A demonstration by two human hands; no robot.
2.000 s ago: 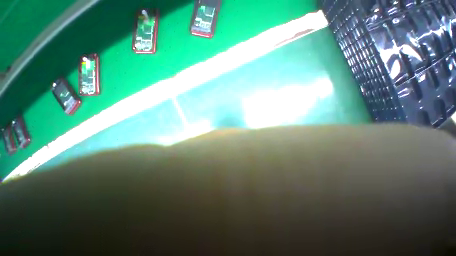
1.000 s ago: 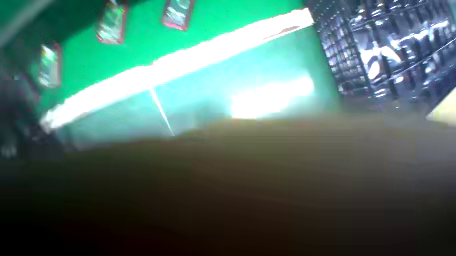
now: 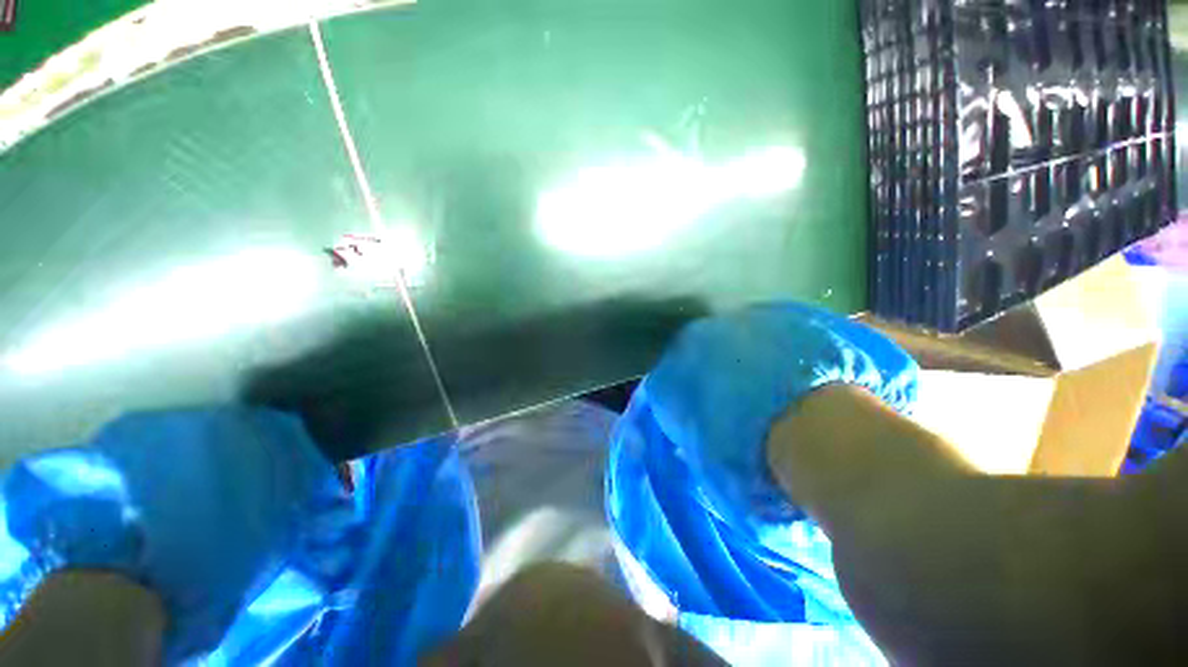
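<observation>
My right hand (image 3: pixel 1003 554) comes out of a blue sleeve cuff at lower right, very near the camera, dark and blurred. My left wrist (image 3: pixel 91 619) shows at the lower left, below its blue sleeve, and the bottom edge cuts it off. No fingers can be made out on either, and no held thing is visible. A blurred brownish shape at the bottom centre cannot be identified. The glossy green bench top (image 3: pixel 521 280) lies in front of me, with a pale seam and a small worn patch.
Stacked black blister trays (image 3: pixel 1042 170) stand at the upper right. An open brown carton (image 3: pixel 1101 404) is below them. The chipped whitish edge strip (image 3: pixel 143 46) crosses the upper left. Part of a red-edged phone unit (image 3: pixel 7 13) shows in the top-left corner.
The view has tilted down, so most belt phones have left the picture. The large blurred shape covering the lower half has gone; my sleeves, wrists and the carton now show.
</observation>
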